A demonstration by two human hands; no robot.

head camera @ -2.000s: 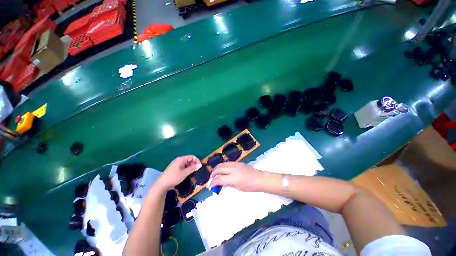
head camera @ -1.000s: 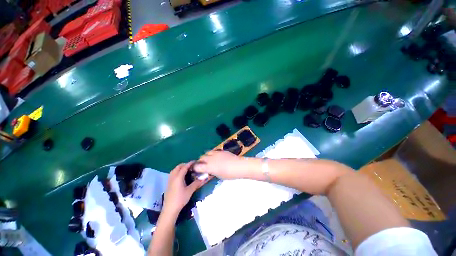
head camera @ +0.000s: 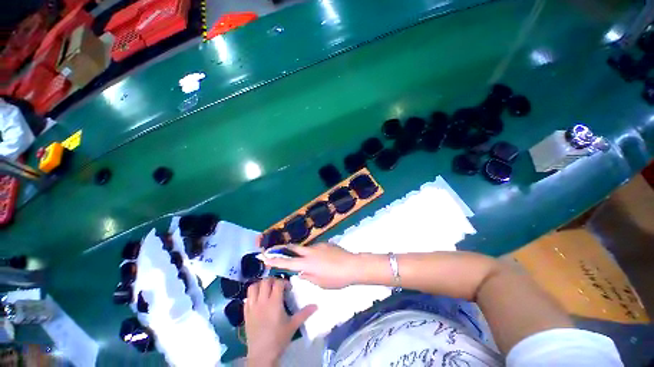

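Observation:
The orange-brown jig (head camera: 310, 234) lies diagonally in front of me with a row of black parts (head camera: 320, 213) in its recesses. My right hand (head camera: 315, 264) is at the jig's near left end, pinching a small white-and-blue piece (head camera: 281, 252) in its fingertips. My left hand (head camera: 269, 312) is below it, palm down over loose black parts. A dark part shows between its thumb and fingers, but whether it is gripped is unclear. A white scalloped sheet (head camera: 401, 222) lies right of the jig, partly under my right forearm.
Loose black parts (head camera: 459, 130) cluster beyond the jig. A white box with a silver top (head camera: 556, 152) stands at right, near a cardboard carton (head camera: 581, 269). More white scalloped sheets (head camera: 168, 304) with black parts lie at left. An orange-yellow tool (head camera: 51, 156) is far left.
Both hands have come off the jig's middle towards its near left end, my left hand lower, uncovering the black parts. Two loose parts at far left have shifted right along the green surface.

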